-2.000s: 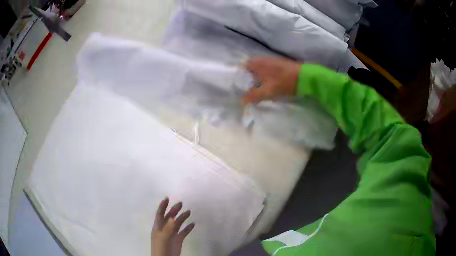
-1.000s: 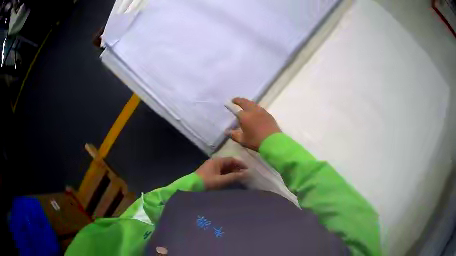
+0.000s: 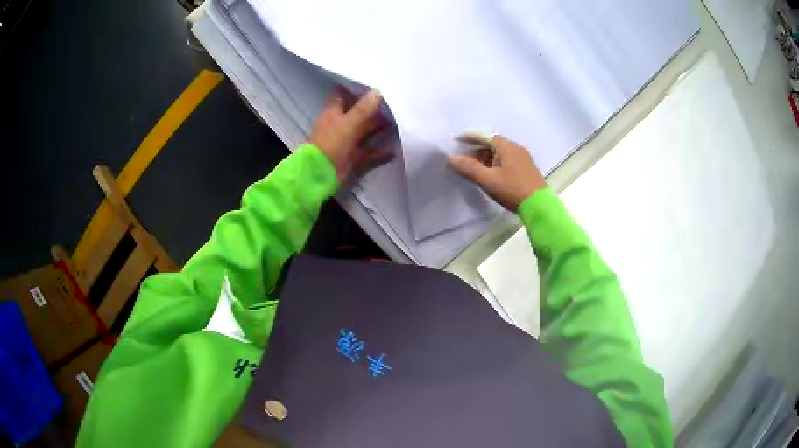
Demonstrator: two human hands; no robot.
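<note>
The lavender sheet [image 3: 526,79] lies on top of a layered stack of similar sheets [image 3: 289,105] at the table's left edge. Its near left edge is raised and curled. My left hand [image 3: 355,131] holds this raised edge, thumb on top, other fingers partly hidden underneath. My right hand [image 3: 501,168] rests over the sheet near its front corner, index finger and thumb apart, a pale band on the index finger. White sheets [image 3: 675,227] lie flat to the right of the stack, partly covered by my right forearm.
Folded grey-blue bundles [image 3: 745,407] lie at the lower right. Another white sheet [image 3: 743,31] is at the upper right. On the left are a dark floor with a yellow line [image 3: 166,131], a wooden rack [image 3: 123,249], cardboard boxes [image 3: 44,306] and a blue item [image 3: 24,372].
My left hand has moved up and forward from the stack's front corner and taken the top sheet's edge, which is now lifted. My right hand has shifted right and slightly forward over the sheet.
</note>
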